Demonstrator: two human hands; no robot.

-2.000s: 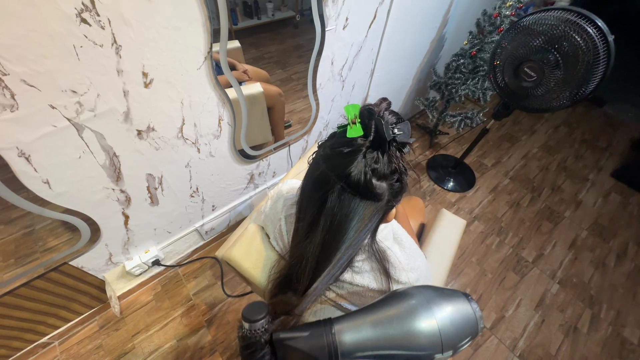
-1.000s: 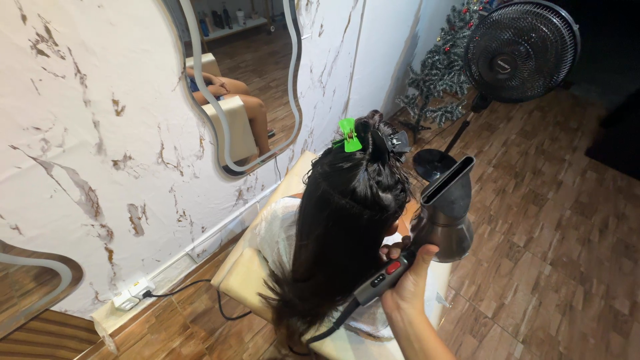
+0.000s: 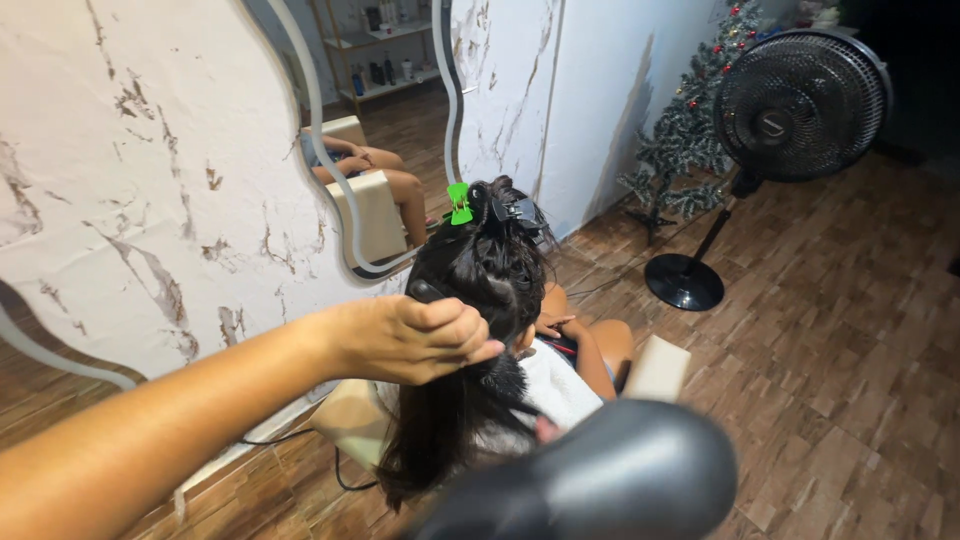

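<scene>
From the left, my left hand (image 3: 420, 337) reaches to the back of a seated person's head, closed round a dark brush handle (image 3: 425, 291). Black bristles (image 3: 504, 379) show just below its fingers, against the long dark hair (image 3: 435, 427). A silver-grey hair dryer (image 3: 637, 465), blurred and close, fills the bottom foreground. Only a blurred fingertip of my right hand (image 3: 547, 429) shows at the dryer's upper edge; the rest is hidden. Higher on the head, a green hair clip (image 3: 459, 204) and a dark claw clip (image 3: 517, 212) hold hair up.
The person sits on a cream chair (image 3: 656, 367) with a white towel (image 3: 559, 386) over the shoulders. A wavy-edged mirror (image 3: 382, 157) hangs on the marbled wall at left. A black pedestal fan (image 3: 799, 109) and a decorated tree (image 3: 697, 135) stand beyond, at right. A cable (image 3: 352, 484) lies by the chair.
My left hand has come into view at the hair with the brush. The dryer, upright in my right hand a second ago, is now low in the foreground, hiding most of that hand.
</scene>
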